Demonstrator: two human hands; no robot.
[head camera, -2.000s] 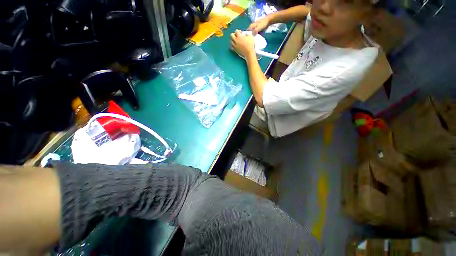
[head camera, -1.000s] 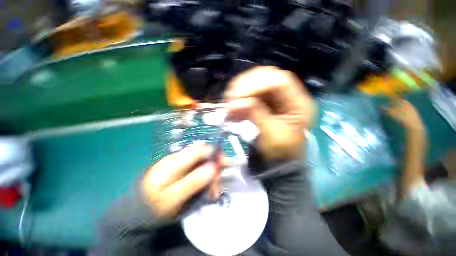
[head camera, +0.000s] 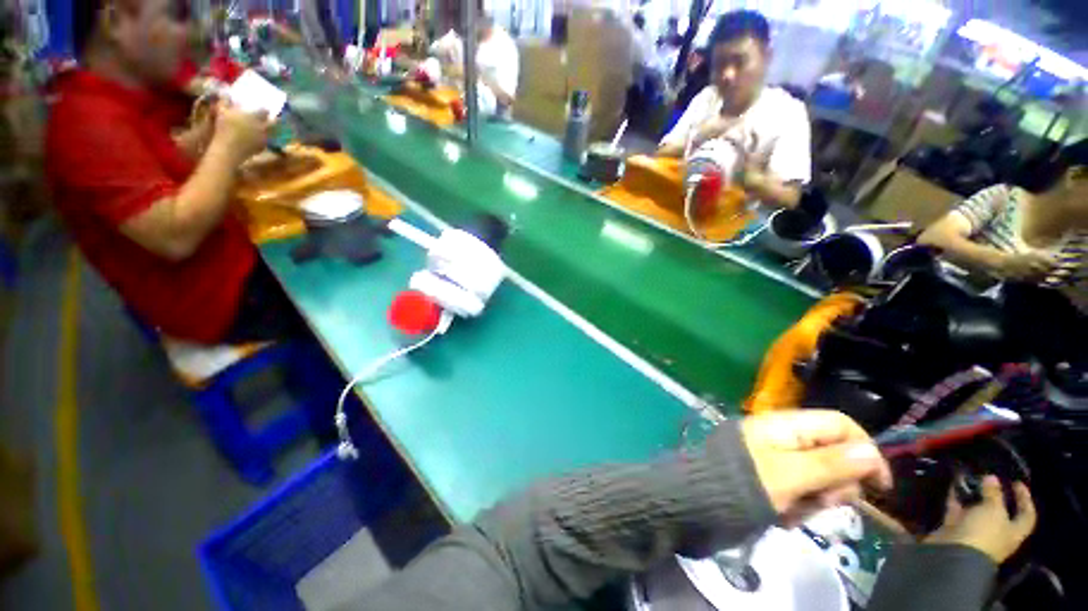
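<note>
My left hand (head camera: 817, 463) is at the lower right, its fingers closed on a thin red-and-black wire bundle (head camera: 949, 434) that runs right to a pale end. My right hand (head camera: 988, 520) is to its right and lower, fingers curled at the edge of a glossy black shell (head camera: 937, 480); its exact grip is partly lost in the dark heap. A round white housing (head camera: 776, 587) lies below my left wrist, cut off by the frame's bottom edge. Small white parts (head camera: 838, 525) lie beside it, partly covered.
A white unit (head camera: 459, 275) with a red piece and hanging cable lies on the green bench (head camera: 477, 412). The conveyor (head camera: 597, 257) runs behind. Black shells (head camera: 954, 322) are heaped at right. A blue basket (head camera: 286, 525) stands below. A person in red sits left; others sit across.
The view has swung left and up along the line. My hands, over the white housing a second ago, now show at the lower right beside the black shells.
</note>
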